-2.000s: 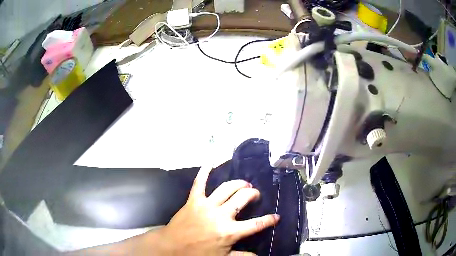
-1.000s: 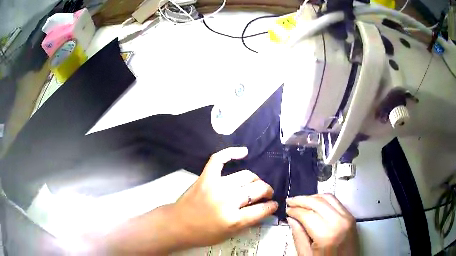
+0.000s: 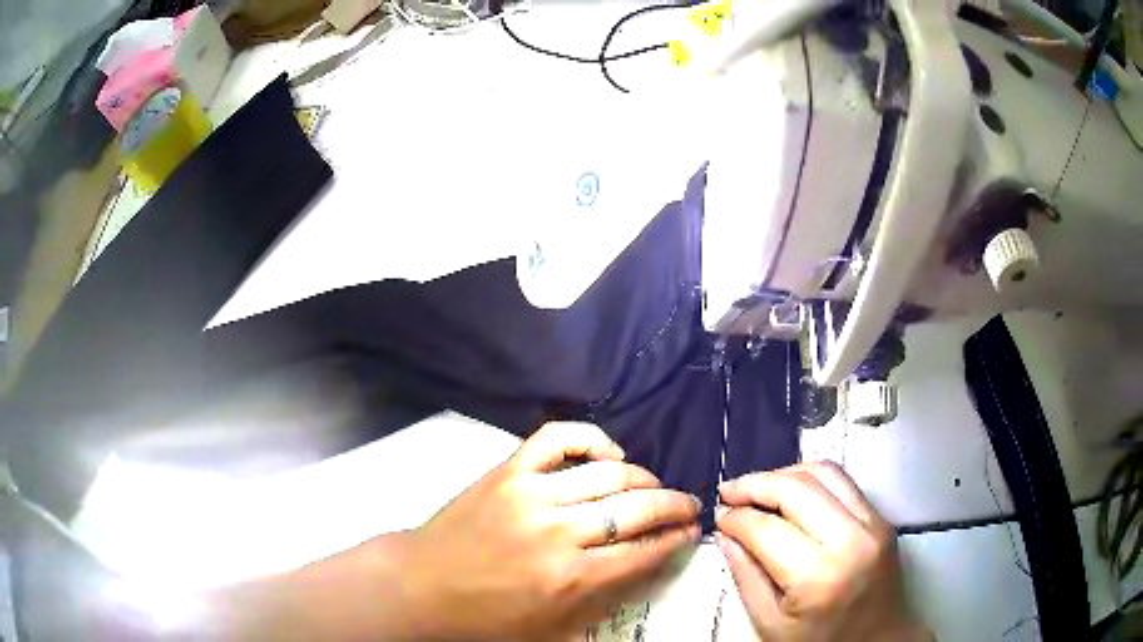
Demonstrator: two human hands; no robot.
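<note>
A large dark garment panel point(image 3: 476, 332) spreads from the left across the white table to the machine head. A dark band with pale stitch lines point(image 3: 761, 414) runs from under the needle area towards me. My left hand point(image 3: 564, 527), with a ring, pinches the cloth's near edge left of the seam. My right hand point(image 3: 808, 539) pinches the same edge just right of it, fingertips almost touching the left ones. The presser foot area point(image 3: 752, 345) is above the cloth; the needle itself cannot be made out.
The off-white sewing machine head point(image 3: 802, 176) fills the upper right. A spare black strip point(image 3: 1030, 464) lies right of it. A pink tissue box point(image 3: 157, 63) and yellow tape roll point(image 3: 166, 136) stand far left. Cables lie at the back.
My right hand has come in and taken hold of the near edge; my left hand has moved from lying flat on the cloth to pinching it. The panel has shifted away from me near the machine.
</note>
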